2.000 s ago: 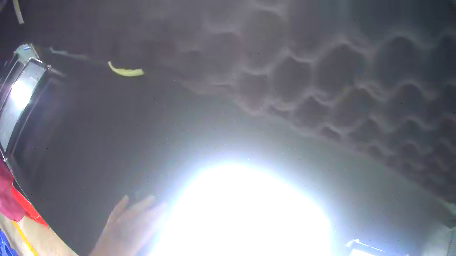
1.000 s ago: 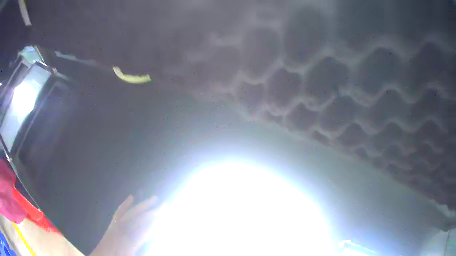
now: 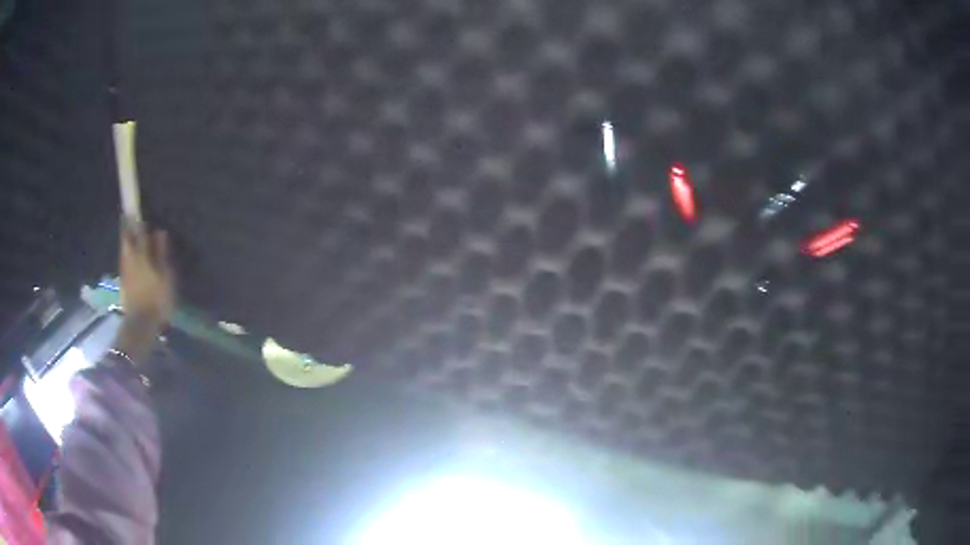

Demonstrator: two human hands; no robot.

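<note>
My left hand (image 3: 146, 279) is raised at the far left, blurred, in a purple-grey sleeve. It is at the lower end of a narrow whitish-yellow strip (image 3: 127, 165) on the dark side foam; whether it touches or grips the strip I cannot tell. A display unit (image 3: 55, 389) with a bright glare lies partly behind the sleeve at the left edge. A glaring white screen (image 3: 468, 516) is cut off by the bottom edge. My right hand is not in view.
Black egg-crate foam (image 3: 574, 293) fills the upper and right parts. Two short red pieces, one upright (image 3: 682, 194) and one slanted (image 3: 831, 240), show on it near silvery glints. A pale curved piece (image 3: 303, 365) is at the foam's lower left edge.
The view has shifted upward, showing more foam and the red pieces. The glaring screen sits lower. The hand has moved from beside the screen up to the strip at the left.
</note>
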